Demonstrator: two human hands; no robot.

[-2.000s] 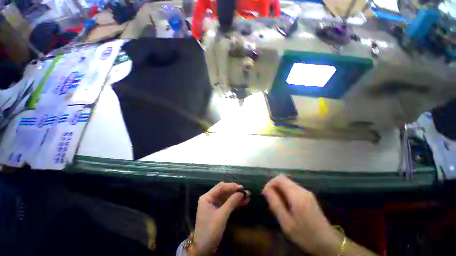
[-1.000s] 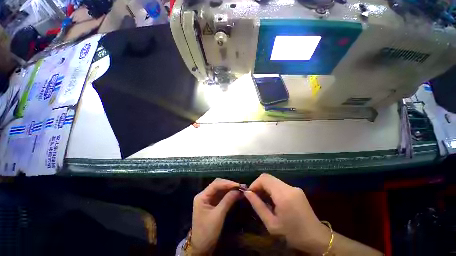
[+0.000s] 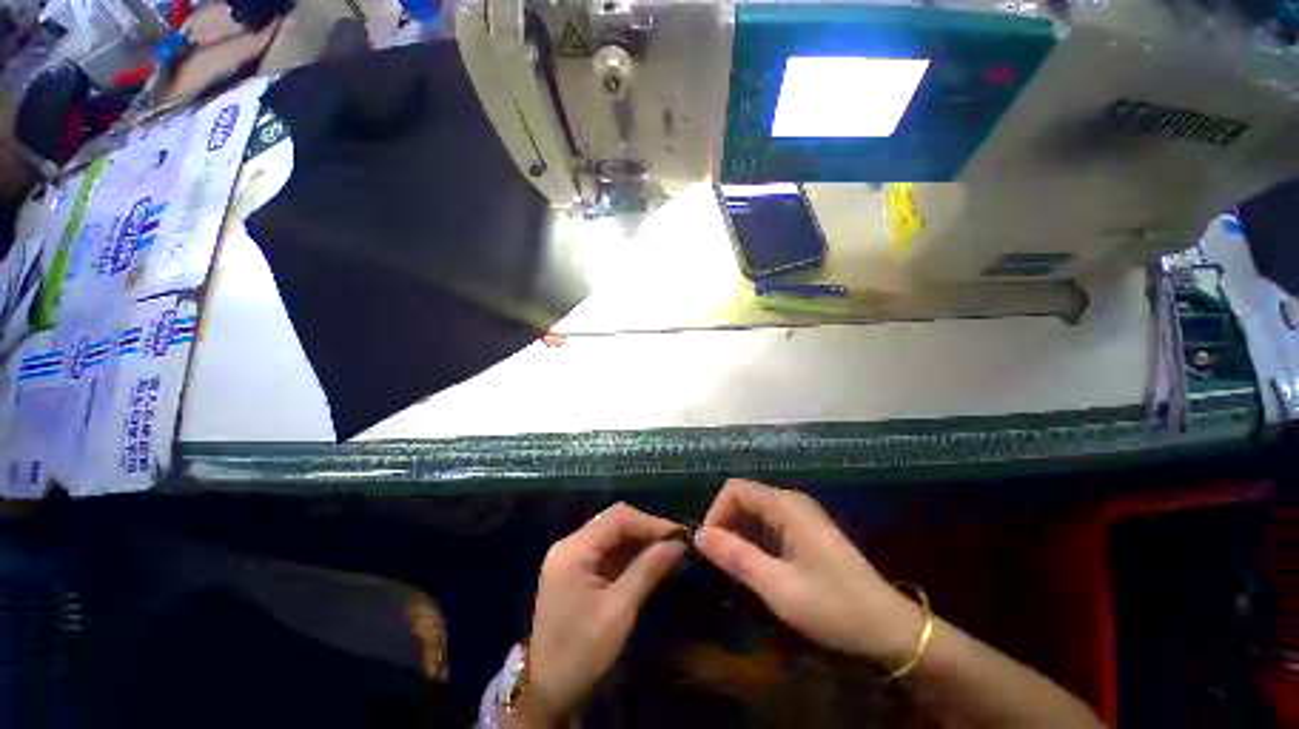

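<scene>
My left hand (image 3: pixel 596 591) and my right hand (image 3: pixel 791 563) meet fingertip to fingertip in front of the table edge. They pinch a tiny dark strip (image 3: pixel 691 533) between them; the fingers hide most of it. A black fabric panel (image 3: pixel 399 242) lies flat on the white table, left of the needle area. The sewing machine (image 3: pixel 613 107), with a teal panel and a lit white screen, stands behind the hands, its lamp shining beside the fabric.
A smartphone (image 3: pixel 771 228) and a thin blue pen or snips (image 3: pixel 801 291) lie before the machine. Flattened printed packaging (image 3: pixel 107 306) is at the left. A green ruler tape (image 3: pixel 684 447) runs along the table's front edge. A red crate (image 3: pixel 1104 598) is at lower right.
My hands were apart two seconds ago; now the right fingertips have joined the left at the small strip. The view has shifted, and the table and machine appear higher in the picture.
</scene>
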